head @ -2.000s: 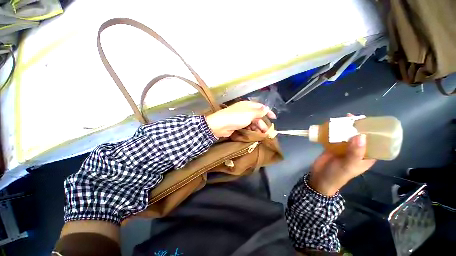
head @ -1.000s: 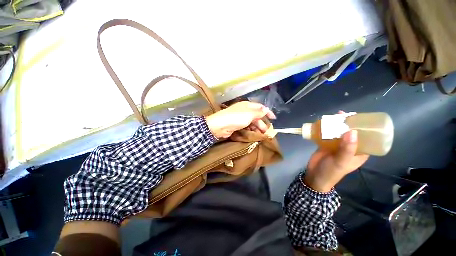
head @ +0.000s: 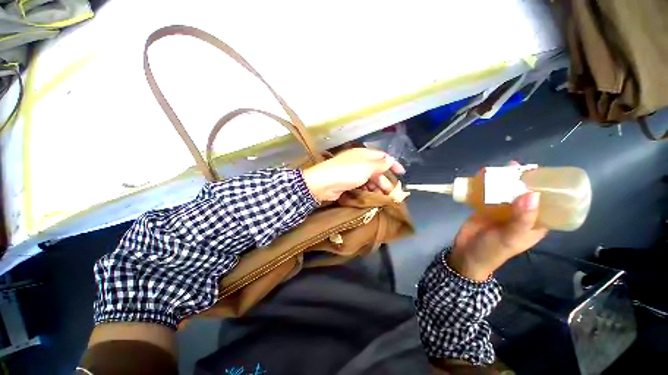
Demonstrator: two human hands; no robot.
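Note:
A brown handbag [head: 293, 253] lies on my dark-aproned lap against the table edge, its zipper [head: 278, 258] running along the top. My left hand [head: 351, 176] pinches the bag's end corner. A pale zipper end [head: 398, 193] shows just beside the fingers. My right hand [head: 498, 238] holds a glue bottle [head: 564, 198] with amber liquid and a white label, lying sideways. Its thin nozzle [head: 431, 188] points left at the corner, with the tip at or very near the zipper end; I cannot tell if it touches. Two handles [head: 172, 110] loop up over the table.
The white table [head: 366, 66] with yellow tape edges spans the upper left. Brown bags [head: 619, 58] hang at the upper right. Grey pieces with yellow edges [head: 44, 15] lie at the upper left. A metal-framed stool [head: 604, 322] stands at the lower right. A blue item [head: 505, 105] shows under the table.
The bottle moved left toward the bag, then back right to about where it was two seconds ago. My left hand and the bag have hardly moved.

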